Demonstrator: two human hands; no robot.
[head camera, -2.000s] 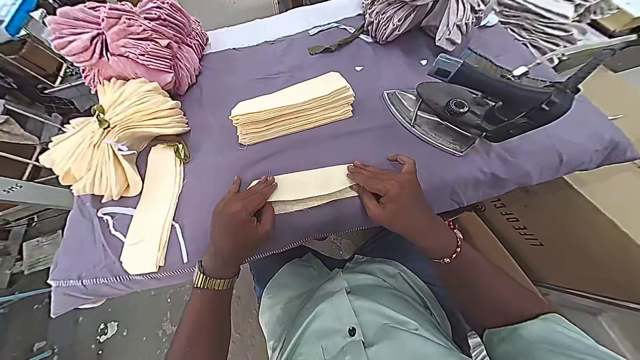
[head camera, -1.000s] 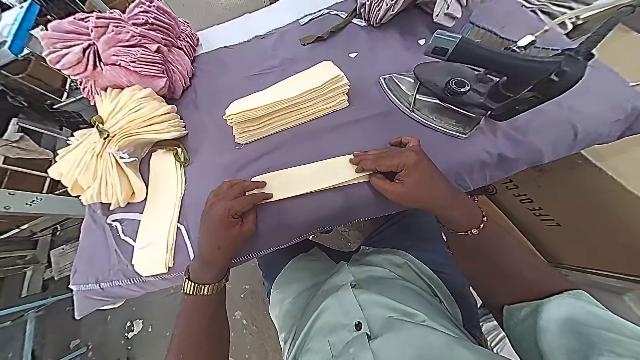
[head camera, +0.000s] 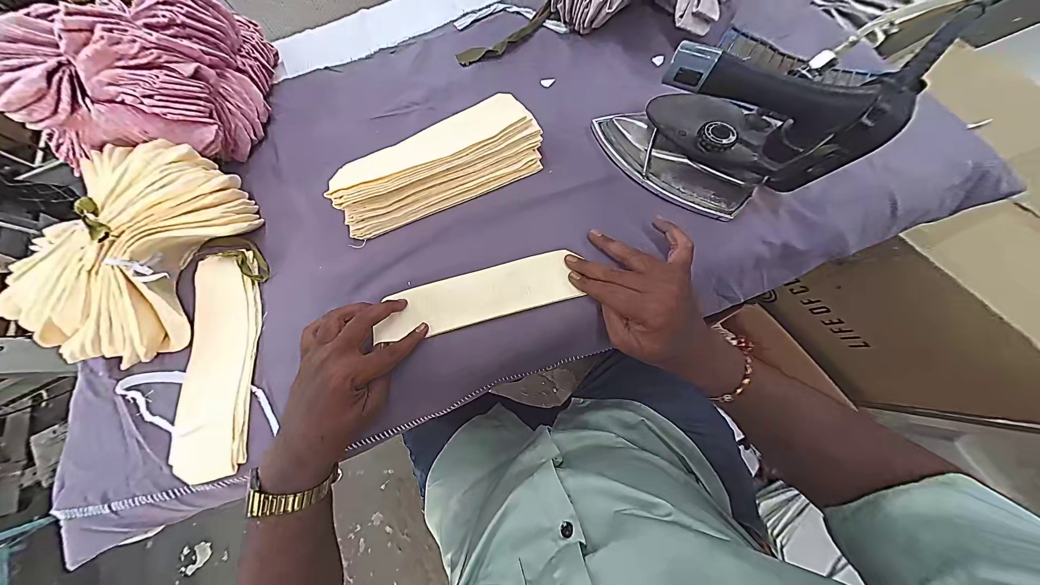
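A folded strip of pale yellow fabric (head camera: 487, 294) lies flat near the front edge of a purple cloth-covered ironing surface (head camera: 455, 374). My left hand (head camera: 345, 378) touches its left end with thumb and forefinger apart. The fingertips of my right hand (head camera: 646, 296) rest on its right end, the other fingers spread. Neither hand is closed around the fabric. Behind the strip sits a neat stack of folded yellow fabric pieces (head camera: 439, 166). An electric iron (head camera: 731, 130) with a dark handle and metal soleplate rests right of the stack, beyond my right hand.
At left are a tied yellow fabric bundle (head camera: 138, 252), a narrow tied stack of yellow pieces (head camera: 213, 366) and a pink fabric bundle (head camera: 146, 77). Grey bundled fabric (head camera: 589, 12) lies at the back. A printed cardboard box (head camera: 918, 325) stands below the right edge.
The strip, its grey-beige underside showing two seconds ago, now shows only its yellow face and lies flat. My right hand's fingers have spread and shifted to its right end.
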